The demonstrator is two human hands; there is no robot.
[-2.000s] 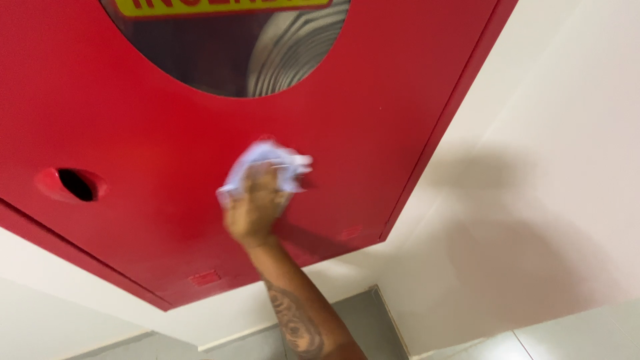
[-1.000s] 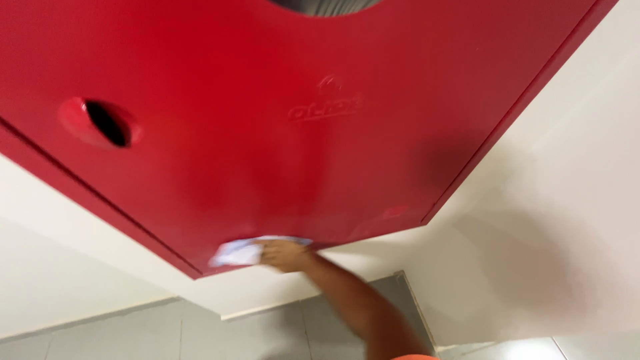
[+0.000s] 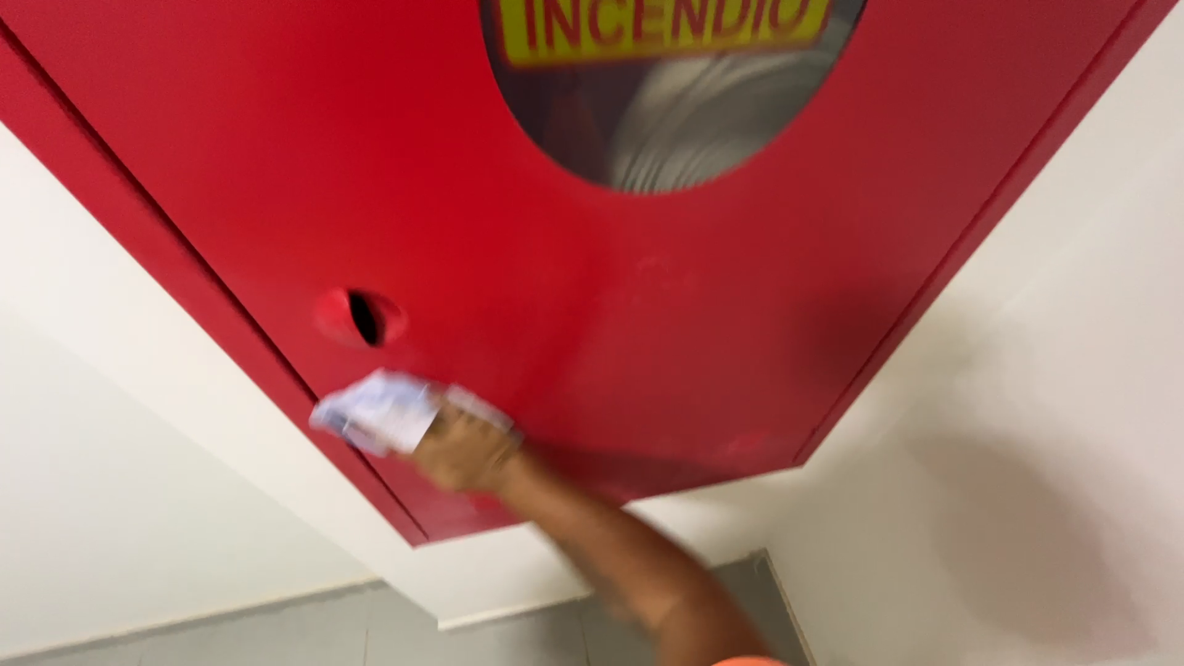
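Note:
My right hand is closed around a crumpled white and pale blue cloth. The cloth lies against the lower left part of the red metal door of a fire hose cabinet, close to its left edge seam. Just above the cloth is a recessed door pull with a dark slot. Higher up, a round window shows a coiled fire hose behind a yellow sign with red lettering. Hand and cloth are somewhat blurred. My left hand is out of view.
Pale walls stand on both sides of the cabinet, with a shadow on the right one. Below the cabinet are a white wall base and grey floor tiles. A bit of orange sleeve shows at the bottom edge.
My right hand and the cloth have gone from mid-door down to its bottom edge, then up and left to below the door pull. The view has shifted too.

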